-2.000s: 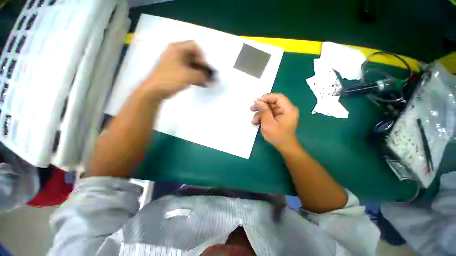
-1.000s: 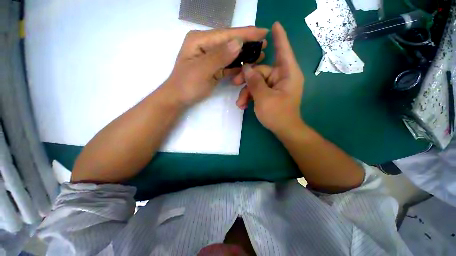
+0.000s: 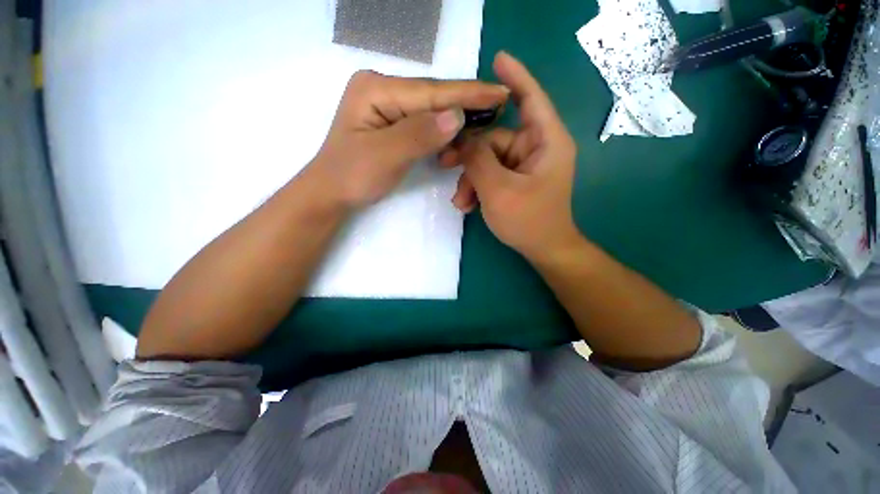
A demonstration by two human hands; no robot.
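A small glossy black housing (image 3: 480, 117) is held between the thumb and fingers of my left hand (image 3: 378, 140), above the right edge of the white foam sheet (image 3: 193, 154). My left fingers cover much of it. My right hand (image 3: 526, 174) is close against it from the right, with its thumb and curled fingers just below the housing and its index finger raised past my left fingertips. Whether the right fingertips hold a tiny part is hidden.
A grey mesh-like square (image 3: 389, 27) lies at the foam sheet's far edge. Black-speckled paper (image 3: 632, 63) lies right, under the tip of a dark syringe (image 3: 738, 43). A round black item (image 3: 781, 145) and a speckled cover (image 3: 838, 193) are far right. White foam trays (image 3: 48, 232) stand left.
Both hands have come together at the housing, the left moving right from over the sheet. Since one second ago the housing has turned, showing less of itself, and the right index finger has tilted left.
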